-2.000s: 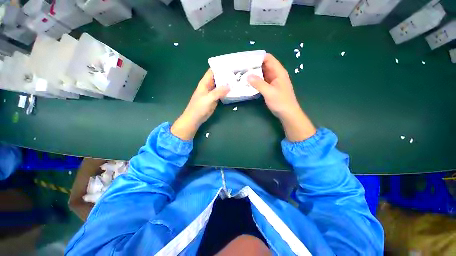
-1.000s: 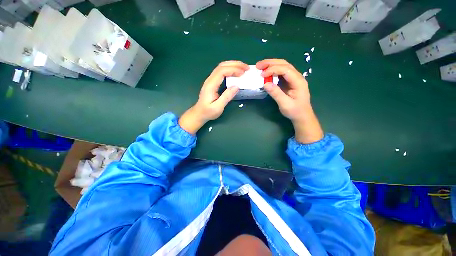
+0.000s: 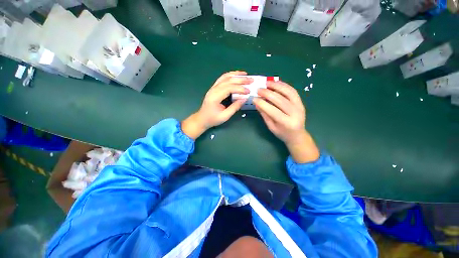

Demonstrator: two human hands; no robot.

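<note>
A white retail carton (image 3: pixel 255 84) stands on the green table in front of me, its top face covered by a white flap, with a red mark at its upper right edge. My left hand (image 3: pixel 221 101) holds its left side, fingers over the top and thumb on the near side. My right hand (image 3: pixel 282 107) lies over its right part, fingers on the top. The fingers hide much of the carton, so I cannot tell whether the lid is fully closed.
Open filled cartons (image 3: pixel 113 55) lean in an overlapping row at the left. Closed cartons (image 3: pixel 242 16) stand along the far side, more (image 3: pixel 392 44) at the right. Paper scraps (image 3: pixel 309 73) dot the green table (image 3: pixel 352 146). A brown shipping carton (image 3: pixel 60 184) with white wrapped pieces (image 3: pixel 90 169) is below left.
The carton was open with contents showing; its top is now covered. My hands have moved from its sides onto the top. The view has shifted a little.
</note>
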